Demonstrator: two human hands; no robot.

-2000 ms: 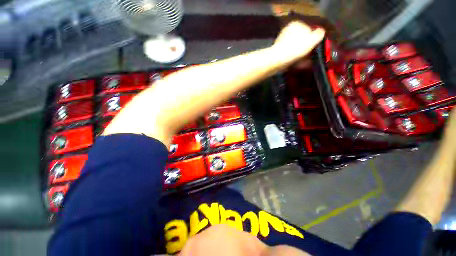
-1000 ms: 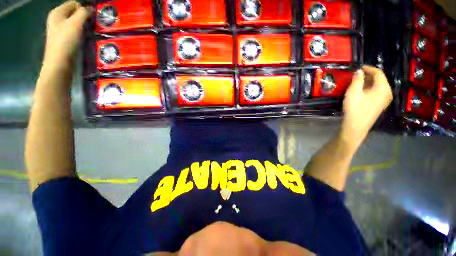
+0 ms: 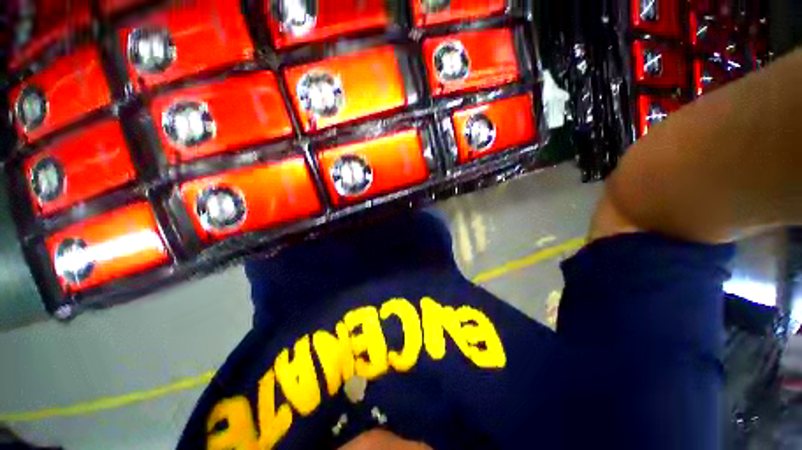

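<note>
A black blister tray [image 3: 237, 151] lies in front of me at the upper left, tilted in the picture and cut off by the top and left edges. Glossy red-orange units [image 3: 251, 198] with round silver inserts [image 3: 220, 207] sit in its pockets. One lower-left unit shows white glare. A tray stack [image 3: 602, 97] with more red units stands at the upper right. My right forearm crosses the right side in front of part of it and leaves the picture at the right edge, so my right hand is out of view. My left hand and arm are not in view.
A small white item [image 3: 554, 101], perhaps a cloth, lies between the tray and the stack. Grey floor with a yellow line [image 3: 528, 260] shows below the trays. Dark, unclear objects [image 3: 761, 369] are at the lower right.
Both hands were at the tray's sides one second ago and are now out of the picture. The right arm has swung out to the right. The view has turned, and the tray appears tilted and further left.
</note>
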